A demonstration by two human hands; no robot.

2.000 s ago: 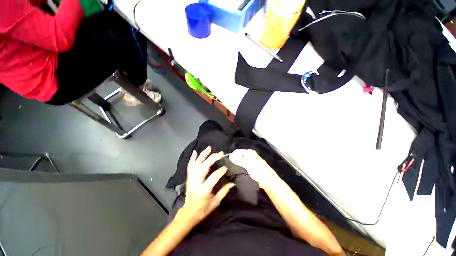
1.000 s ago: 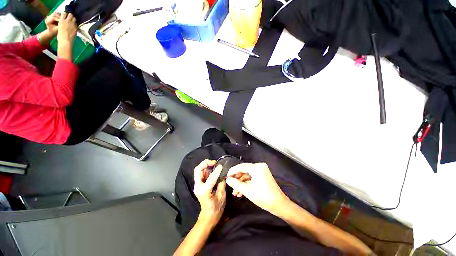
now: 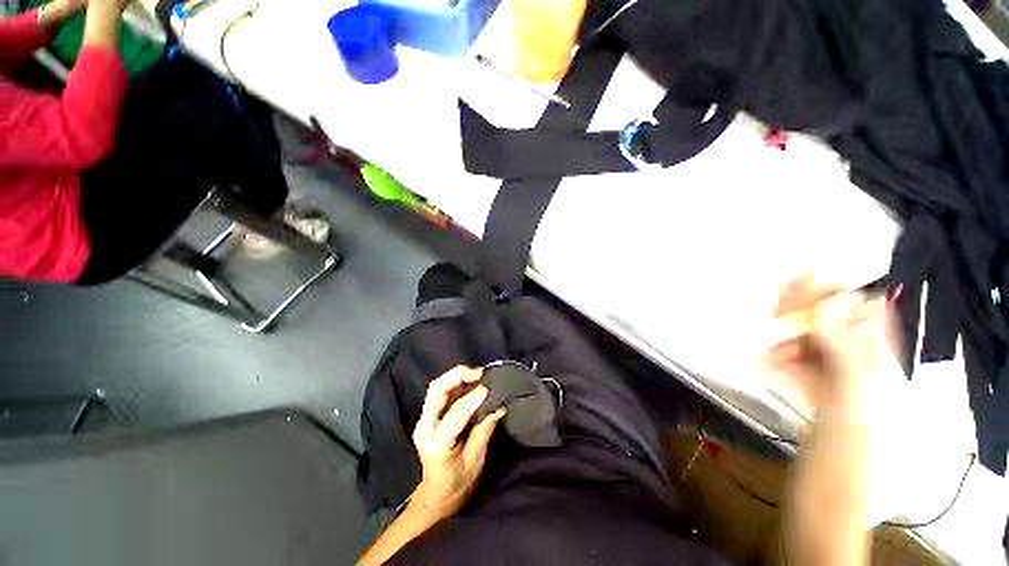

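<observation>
My left hand [image 3: 451,442] pinches the edge of a black fabric piece [image 3: 526,407] on my lap, at the lower middle. A thin pale curved line runs along its upper edge, with a small loop at the right. My right hand [image 3: 824,332] is over the white table at the right, strongly blurred, so its fingers and anything in them cannot be made out. A small spot of red shows beside its fingers, where the red-handled snips lay; the snips themselves are not clearly seen.
Wide black straps [image 3: 553,152] cross on the white table [image 3: 664,249], next to a black fabric heap [image 3: 819,66]. A blue cup [image 3: 363,44], blue tray [image 3: 437,24], orange-yellow bottle [image 3: 544,39] and thin pen [image 3: 520,81] are at the back. A person in red [image 3: 66,166] sits at the left.
My right hand has left the fabric and moved right, over the table. My left hand still holds the piece. The narrow black stick seen on the table before no longer shows.
</observation>
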